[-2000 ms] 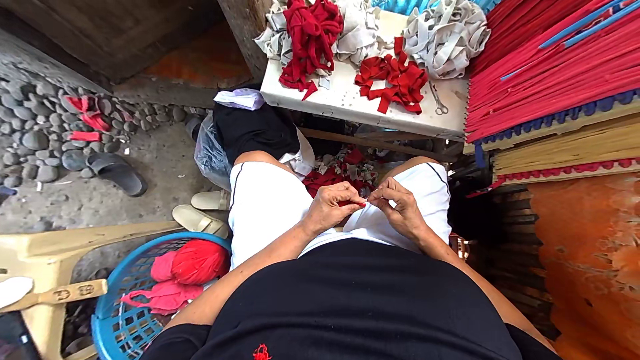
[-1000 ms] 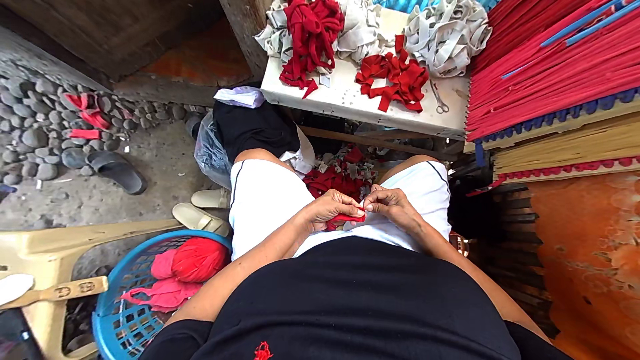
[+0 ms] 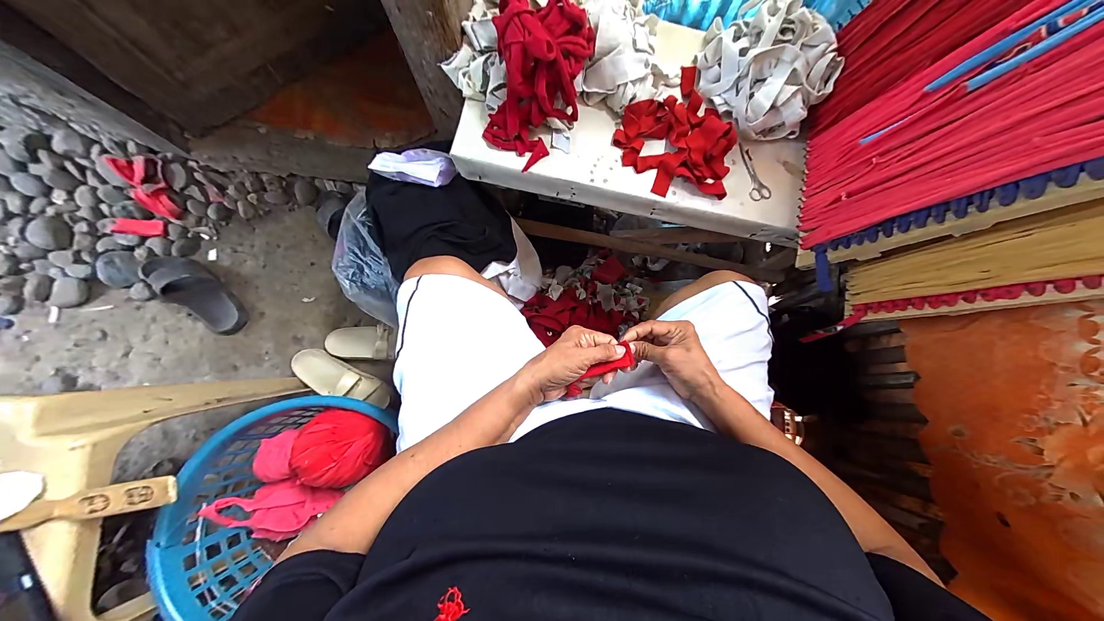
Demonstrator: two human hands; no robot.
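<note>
A small strip of red fabric [image 3: 606, 363] is pinched between my two hands, above my lap in white shorts. My left hand [image 3: 576, 358] grips it with thumb and fingers, and part of the strip hangs below. Close beside it, my right hand [image 3: 671, 347] pinches the strip's upper end at the fingertips. Between my knees lies a heap of dark red and whitish fabric scraps [image 3: 569, 312]. On the white table in front of me are a loose pile of red fabric strips [image 3: 681, 138], another dark red bundle [image 3: 536, 60] and a pair of scissors [image 3: 756, 177].
Whitish fabric strips [image 3: 768, 69] are piled on the white table [image 3: 595, 177]. Red strands stretch over a frame [image 3: 940, 112] at right. A blue plastic basket [image 3: 164, 552] holds red yarn or fabric balls at lower left, beside a beige plastic chair [image 3: 78, 431]. Sandals [image 3: 194, 293] lie on the ground.
Two seconds ago little red showed between my fingertips; a red strip now shows in my left hand. My hands have stayed close together above my lap.
</note>
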